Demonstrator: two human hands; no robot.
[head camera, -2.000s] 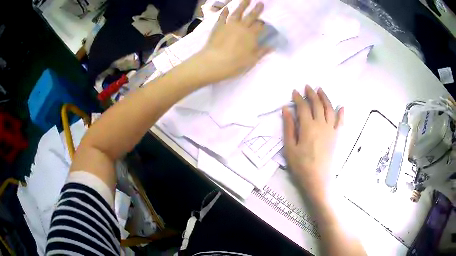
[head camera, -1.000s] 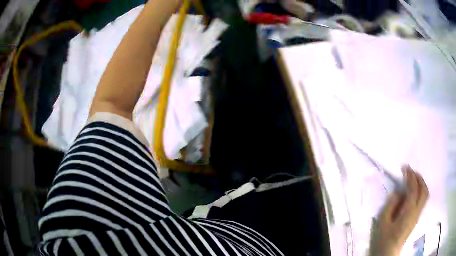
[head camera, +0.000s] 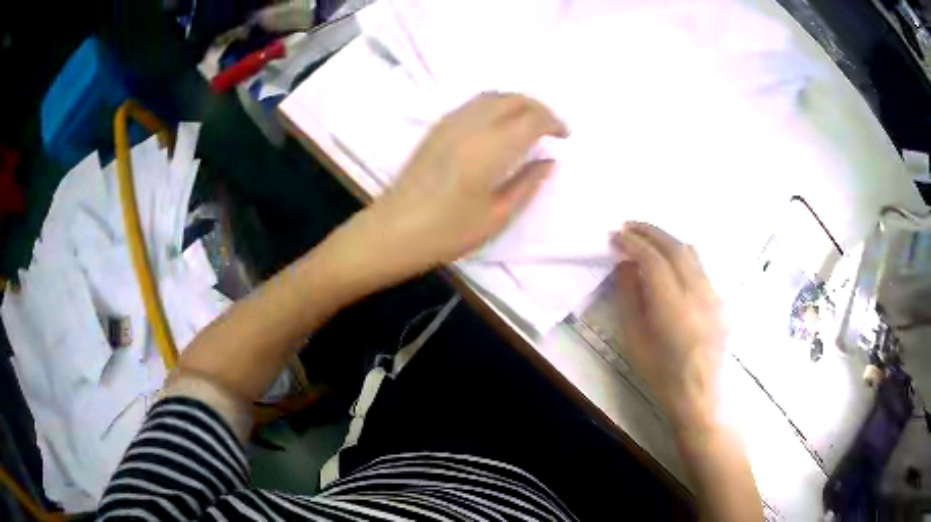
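Note:
White cut pieces (head camera: 551, 285) lie piled on the white table, strongly overexposed, with corners towards the front edge. My left hand (head camera: 480, 173) is over the pile, palm down, with thumb and fingers apart; no held piece can be made out. My right hand (head camera: 674, 306) is at the right side of the pile, its curled fingertips at the cloth edge. Glare hides whether they pinch a piece.
A yellow-framed holder (head camera: 140, 245) with white pieces stands at left, below a blue object (head camera: 80, 102). A red-handled tool (head camera: 248, 66) lies at the table's upper left. Machine parts (head camera: 903, 275) and a dark purplish object (head camera: 868, 438) are at right.
The view swung left to the holder, then back to the table. My left hand has come from the holder to the pile. My right hand remains by the cloth.

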